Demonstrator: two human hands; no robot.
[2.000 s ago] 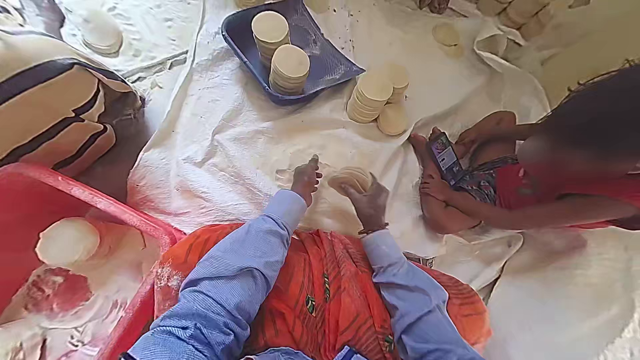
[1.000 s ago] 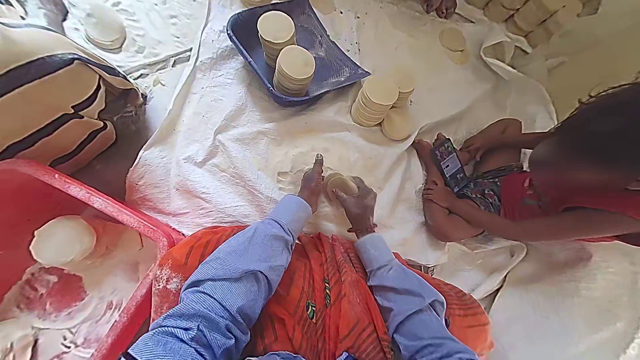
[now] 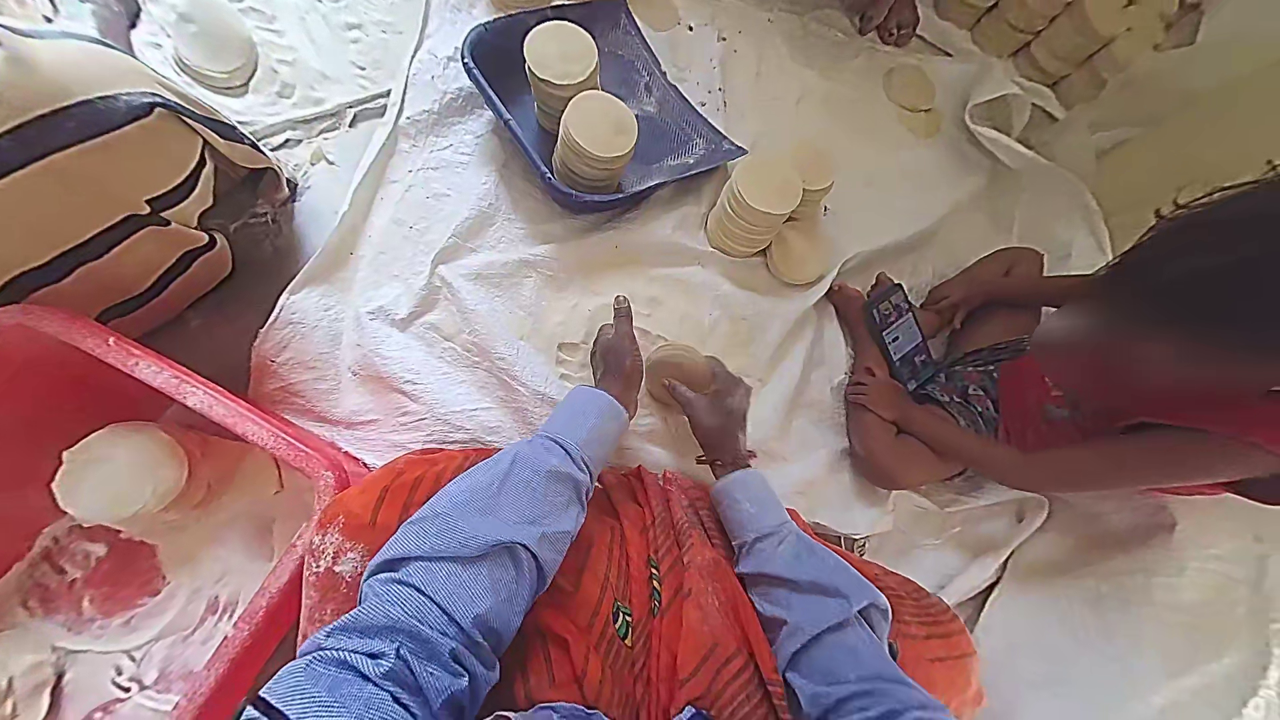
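My right hand (image 3: pixel 718 405) grips a small stack of round flat dough discs (image 3: pixel 677 368) by its right side, low over the floured white sheet (image 3: pixel 480 330). Just left of the stack is my left hand (image 3: pixel 618 365), its thumb pointing up and away from me; its palm side is hidden, so whether it touches the discs cannot be made out. Beyond my hands, two taller stacks of discs (image 3: pixel 596 135) stand in a blue plastic scoop-shaped tray (image 3: pixel 665 110). More stacked discs (image 3: pixel 755 205) stand on the sheet to the tray's right, with a disc leaning against them.
A red plastic tub (image 3: pixel 300 450) with flour and a pile of discs (image 3: pixel 120 473) is at the left. A seated person (image 3: pixel 1020 390) holds a phone (image 3: pixel 902 335) at the right. A person's striped clothing (image 3: pixel 110 190) fills the upper left. More disc stacks (image 3: pixel 1080 35) lie at the upper right.
My left hand was apart from the discs two seconds ago and is now close beside them. My right hand still holds the stack.
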